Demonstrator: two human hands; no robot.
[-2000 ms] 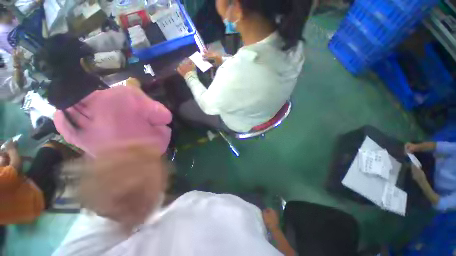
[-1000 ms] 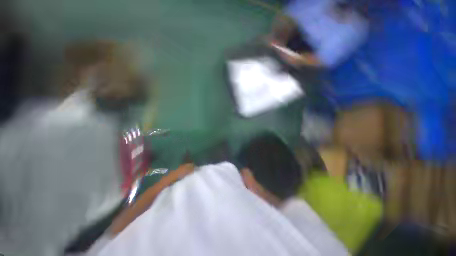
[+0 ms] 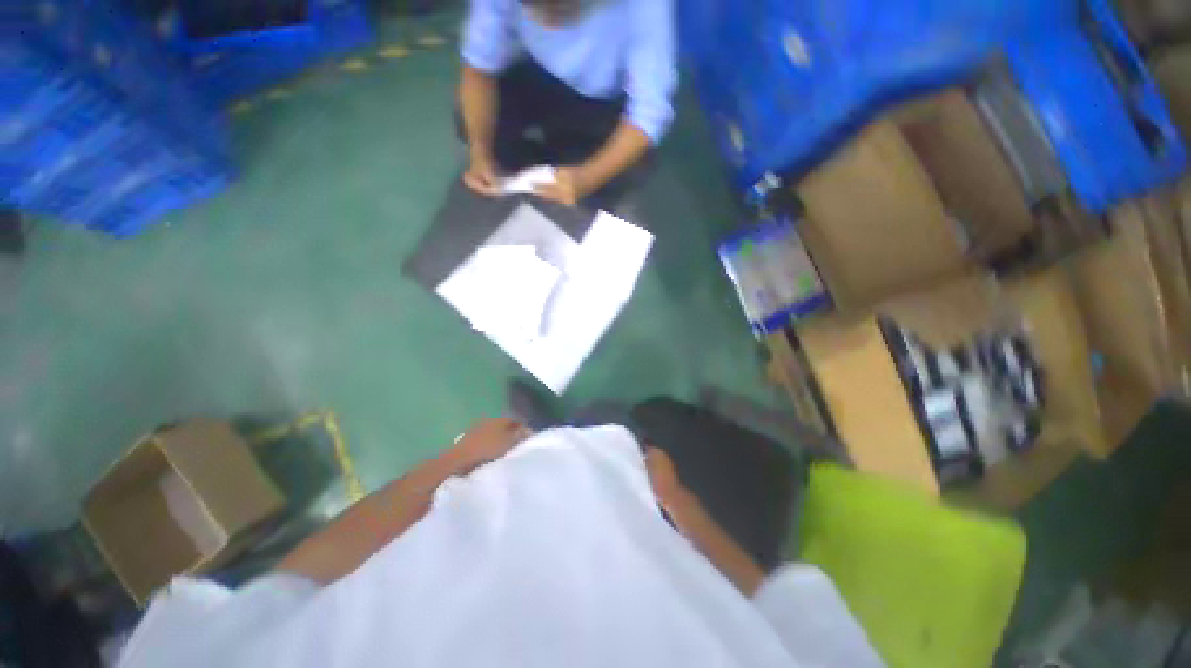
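A black crate (image 3: 442,243) stands in front of me with a large white sheet (image 3: 559,365) on it. White slips (image 3: 503,290) lie on the sheet and more lie at its right side (image 3: 614,255). My left hand (image 3: 496,441) is low at the front of my white shirt, partly hidden by it. My right hand (image 3: 661,472) is at the shirt's other side, mostly hidden, beside a black chair seat (image 3: 731,476). Both hands are apart from the papers. Their fingers are blurred or covered, so I cannot tell if they hold anything.
A person in a light blue shirt (image 3: 575,59) sits beyond the crate, holding a white slip (image 3: 528,180). An open carton (image 3: 235,489) is at left. A carton of small packs (image 3: 856,398) and blue crates (image 3: 849,78) are at right. A lime-green chair back (image 3: 914,561) is near me.
My view has swung right, from the bench workers to the crate and the person in light blue. The papers now appear straight ahead. My hands remain low by my shirt.
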